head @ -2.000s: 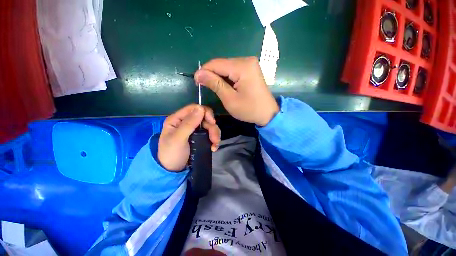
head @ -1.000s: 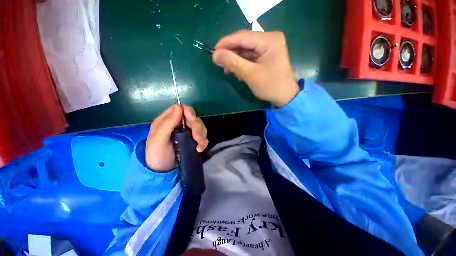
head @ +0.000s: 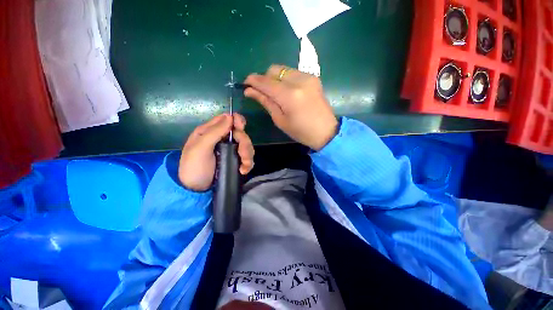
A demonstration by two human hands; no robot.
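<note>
My left hand [head: 212,151] grips a black cylindrical driver [head: 227,194] near its top, over my lap. Its thin silver shaft [head: 231,100] points away from me over the bench edge. My right hand [head: 291,103] wears a gold ring and holds slim dark tweezers [head: 241,86] between thumb and fingers. The tweezers' pale tips lie across the shaft near its far end. Whether they touch it or hold a tiny part cannot be told.
Red foam trays [head: 418,75] at the right hold round watch heads [head: 449,81]. White sheets [head: 76,66] and a red stack [head: 27,91] lie at the left. White paper [head: 310,17] lies at the back. A blue stool [head: 103,195] stands below the bench edge.
A second ago the tweezers were apart from the shaft, up and to the right. My right hand has come down and left to the shaft, and the driver now stands more upright in view.
</note>
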